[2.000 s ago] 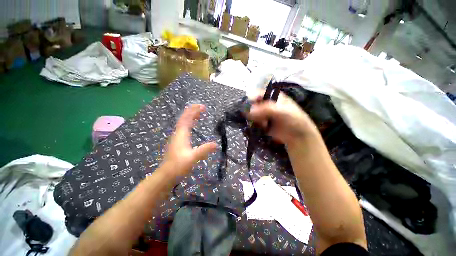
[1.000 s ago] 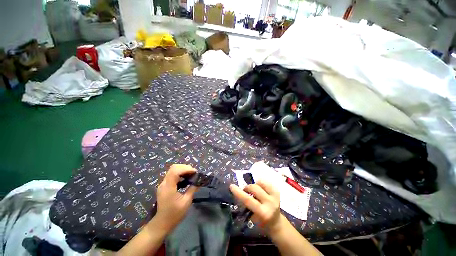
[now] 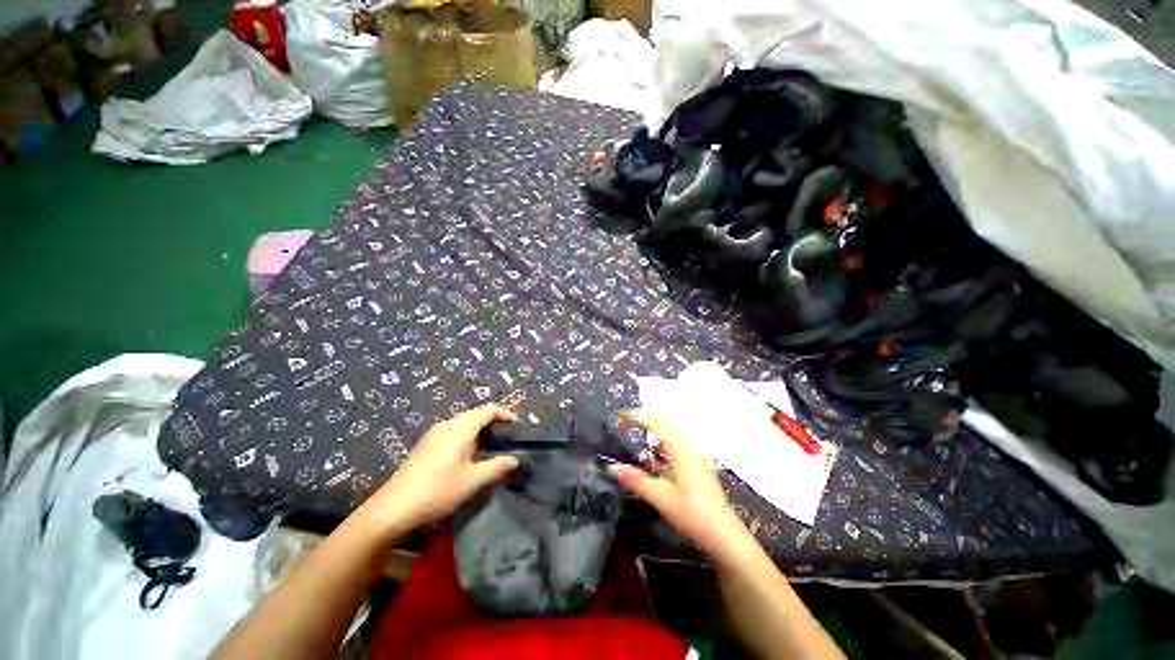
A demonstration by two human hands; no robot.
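Note:
A dark grey plush bag (image 3: 535, 548) lies in front of me over my red-clothed lap, at the table's near edge. Its dark top edge is between my hands. My left hand (image 3: 451, 471) grips the top edge at the left, thumb and fingers on it. My right hand (image 3: 670, 477) grips the same edge at the right. The bag's front shows dark, blurred marks; the details cannot be told.
A large heap of black-grey bags (image 3: 799, 258) with orange spots lies at the right under a white sack (image 3: 1031, 168). Paper sheets (image 3: 760, 451) with a red pen or cutter (image 3: 795, 431) lie right of my hands. A dark bundle (image 3: 157, 529) lies on the lower-left sack.
My hands have come down from above the table to the bag; both now hold its top edge. The bag's body shows more fully over my lap. The camera view has tilted down.

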